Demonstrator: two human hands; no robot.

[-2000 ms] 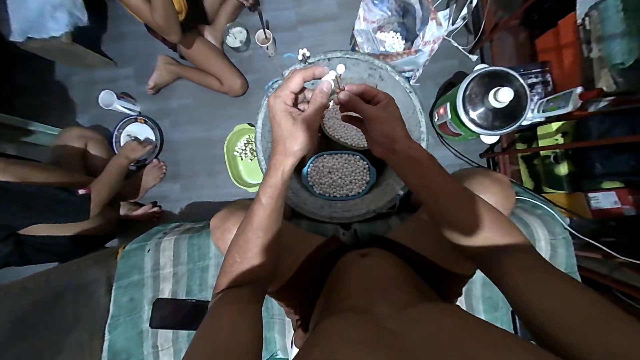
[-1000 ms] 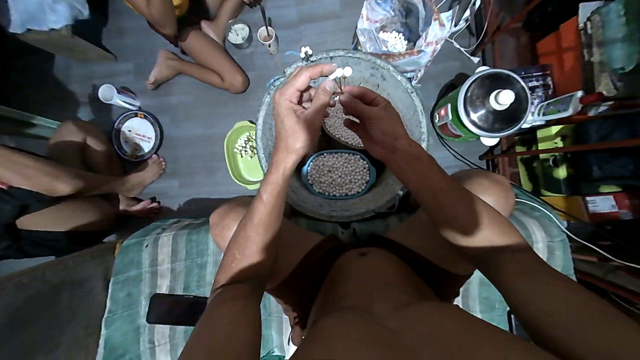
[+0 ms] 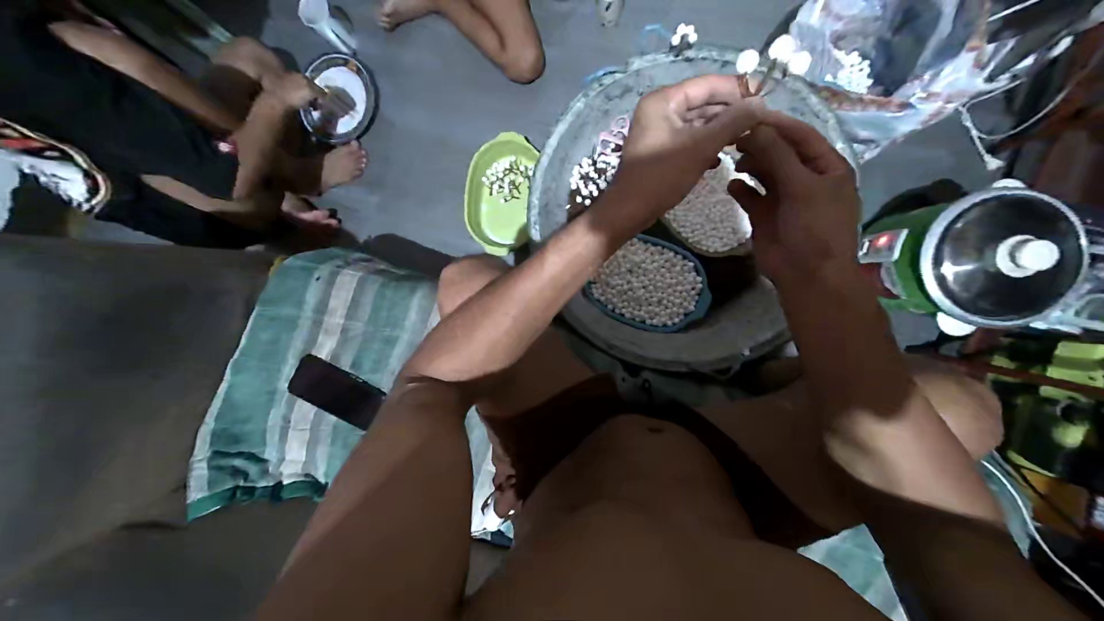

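My left hand and my right hand meet above a round grey tub or table. Between their fingers is a small bunch of thin stems with round white heads. Below my hands, a blue oval basket holds many small pale beads or balls. A second container of similar pale balls lies partly hidden behind my right hand. Small white-tipped pieces lie left of them, beside my left wrist. Another little white cluster rests at the far rim.
A green oval dish with small white pieces stands left of the round surface. A clear plastic bag lies far right, a green rice cooker nearer. Another person's hand is over a bowl. A phone lies on striped cloth.
The view has turned and shifted. My hands stay together, holding the white-headed stems. At the left, the other person's hand is over the bowl again, after being away from it one second ago.
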